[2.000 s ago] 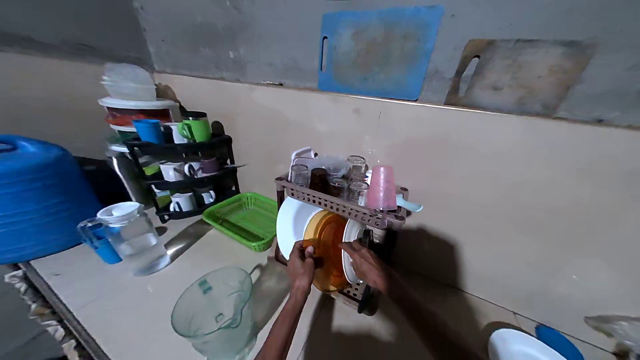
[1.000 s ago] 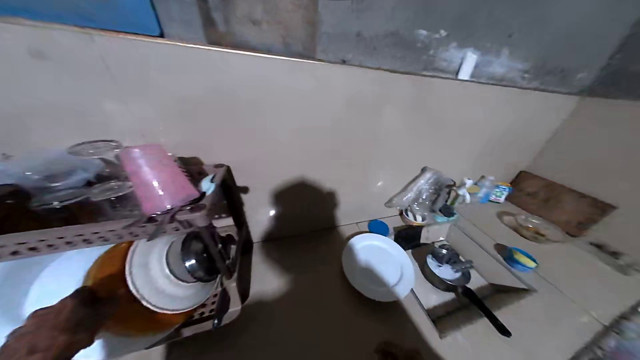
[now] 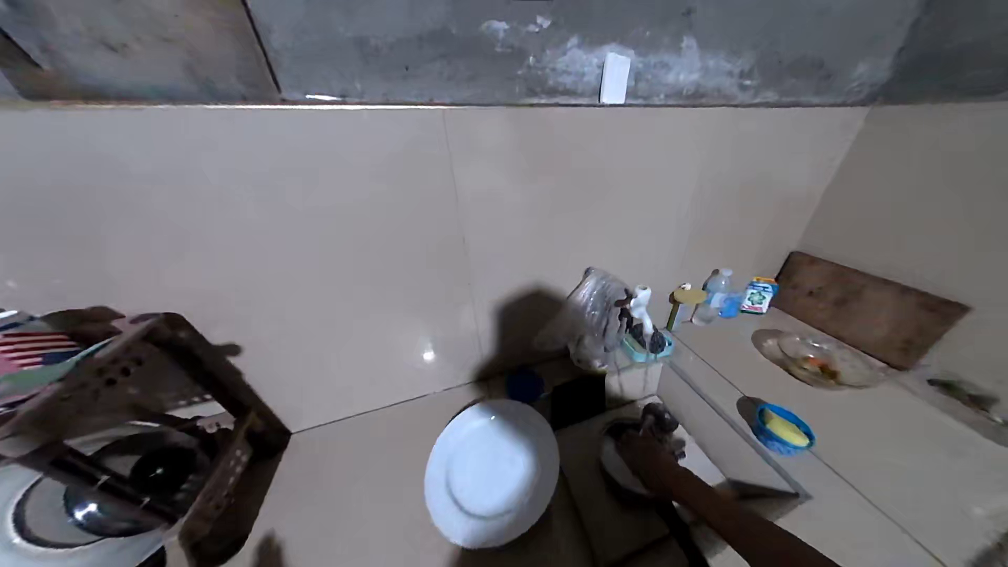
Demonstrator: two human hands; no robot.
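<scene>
My right hand (image 3: 650,465) reaches into a frying pan (image 3: 618,472) in the sink at the lower right, beside a dark, wet-looking item (image 3: 660,417); whether its fingers grip anything is unclear. The pan's black handle (image 3: 679,531) points toward me under my forearm. To the left of the sink lies a white plate (image 3: 492,472). My left hand is out of view. At the far left the brown dish rack (image 3: 216,370) holds a plate (image 3: 24,488) and a metal lid or bowl with a black knob (image 3: 161,471).
Behind the sink stand a clear plastic bag (image 3: 594,315) and a turquoise soap tray (image 3: 647,348). On the right counter are a blue bowl with a yellow item (image 3: 785,429), a glass dish (image 3: 827,364), a plastic bottle (image 3: 713,295) and a leaning brown board (image 3: 870,311).
The view has swung right from the rack to the sink. My left hand, at the plates in the rack earlier, has left the view. My right hand is now in the pan.
</scene>
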